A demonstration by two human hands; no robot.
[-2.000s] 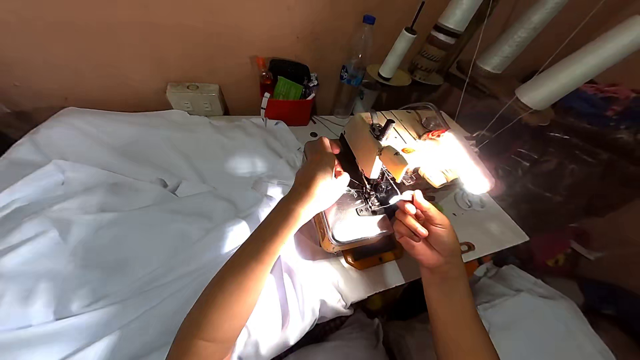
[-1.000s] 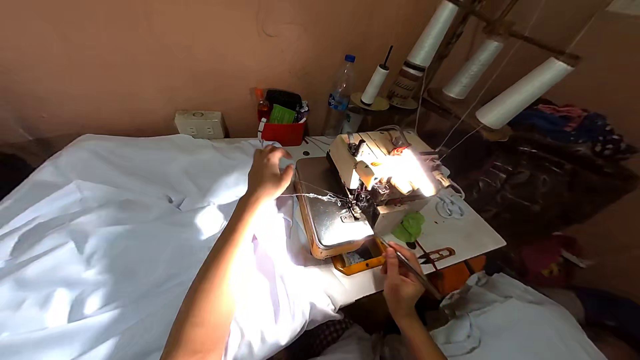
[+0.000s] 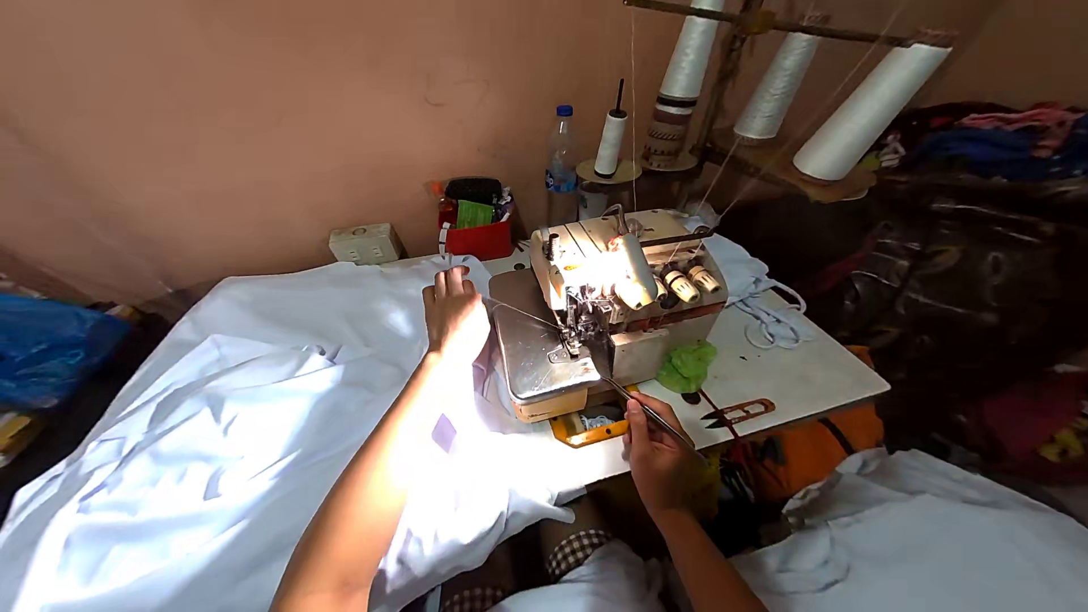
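An overlock sewing machine (image 3: 633, 280) stands on a white table under a bright lamp glare. Beyond the left edge of its metal work plate (image 3: 544, 344), my left hand (image 3: 456, 313) is at the white fabric (image 3: 255, 399); a thread runs from near its fingers to the needle area. Whether the fingers pinch that thread or the cloth is hard to see. My right hand (image 3: 661, 450), in front of the machine, holds slim metal tweezers (image 3: 650, 414), their tip pointing at the plate's front right corner.
Right of the machine lie a green cloth scrap (image 3: 688, 365), thread snips (image 3: 739, 414) and white cords (image 3: 769, 314). Behind stand a red container (image 3: 480, 240), a plastic bottle (image 3: 561, 166) and thread cones (image 3: 871, 115) on a stand. More white fabric (image 3: 935, 527) lies at lower right.
My left hand has moved left from the needle area, where it was two seconds ago. My right hand has also drawn back from there; the tweezers now point toward the plate. The view has shifted.
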